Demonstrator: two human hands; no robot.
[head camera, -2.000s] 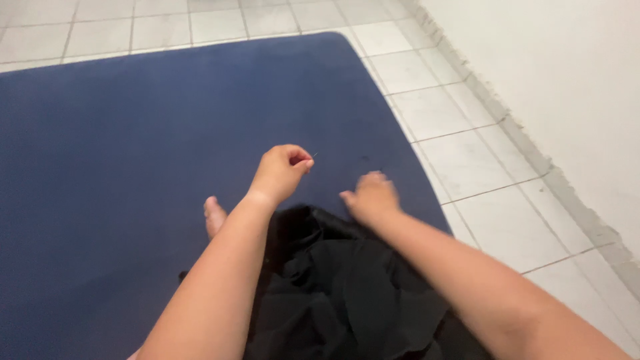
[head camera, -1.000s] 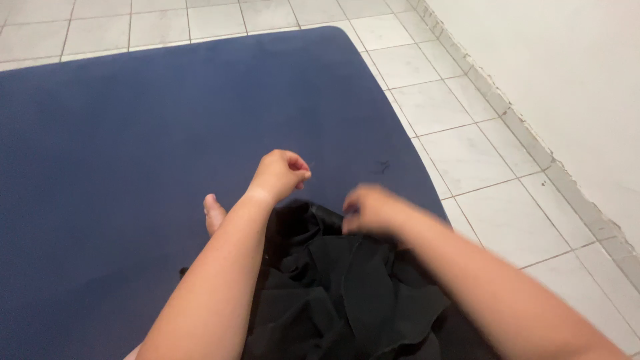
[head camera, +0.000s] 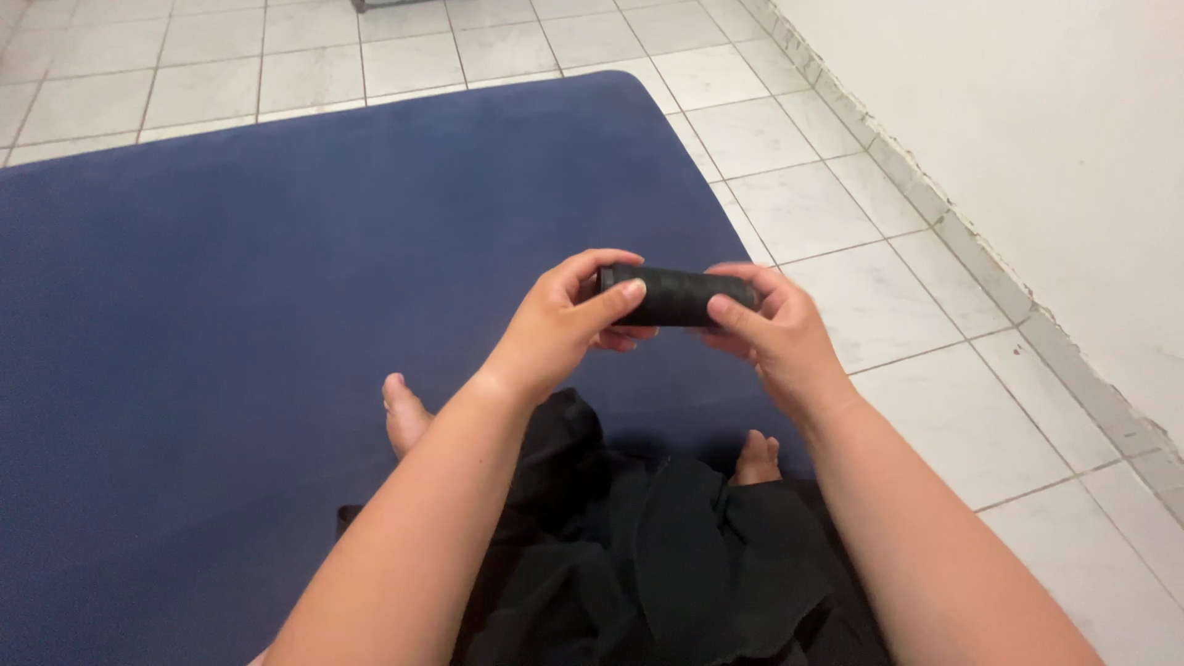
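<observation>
A black cylindrical spool, which looks wound with black thread (head camera: 680, 298), lies crosswise between my two hands above the blue-covered surface. Its left end is gripped by my left hand (head camera: 583, 301), thumb on the near side. My right hand (head camera: 772, 319) holds the right end, with its thumb across the front and the fingers behind. Below the hands, a heap of black fabric (head camera: 647, 555) covers my lap. Whether a needle is anywhere about cannot be made out.
The blue fabric-covered surface, like a mattress (head camera: 277, 277), spreads beneath me. My feet show at the left (head camera: 404, 416) and right (head camera: 758, 460) of the black fabric. White floor tiles (head camera: 906, 287) and a white wall (head camera: 1036, 111) lie to the right.
Both hands now hold a black spool, which neither earlier frame shows in them. Earlier the hands were apart, the left one with its fingertips pinched together. The right foot has come into sight.
</observation>
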